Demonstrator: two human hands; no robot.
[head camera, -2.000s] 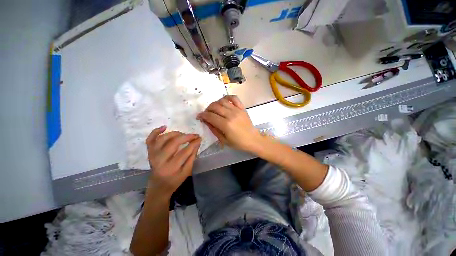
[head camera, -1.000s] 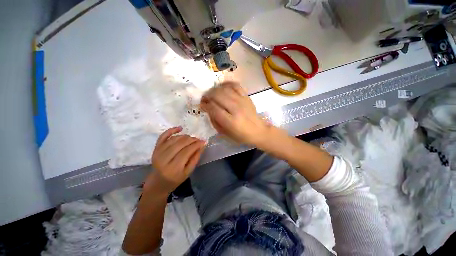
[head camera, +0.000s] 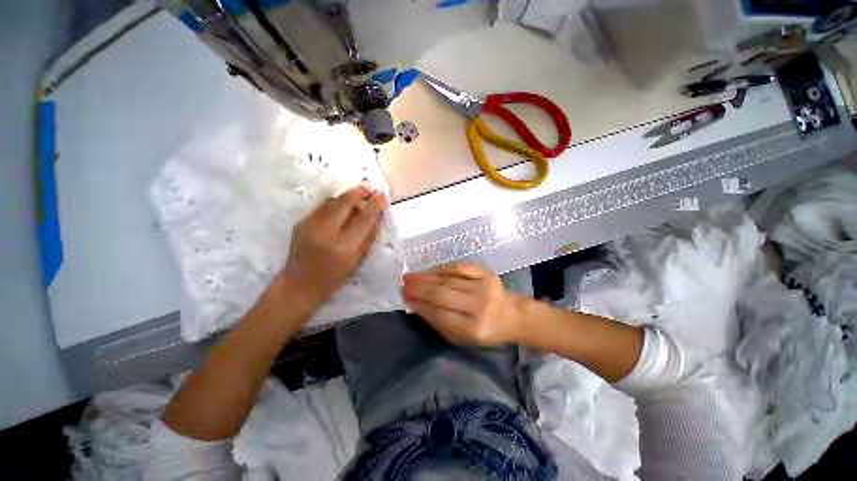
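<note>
A white eyelet fabric piece lies on the table with small cut holes. Its top corner is under the bright lamp at the machine's needle area, and its right edge runs down toward me. My left hand is on the piece and pinches that edge just below the needle area. My right hand pinches the same edge lower down, at the table's front rim. The sewing machine head is above the fabric. The needle itself is hard to make out.
Scissors with red and yellow handles lie right of the machine head. Dark red snips, a black pen-like tool and a black tray of round metal parts lie farther right. White fabric heaps are at both sides. A ruler strip follows the table edge.
My left hand has moved up to the edge near the needle. My right hand has moved down to the edge's lower part. The camera view has shifted, so the machine head appears farther left.
</note>
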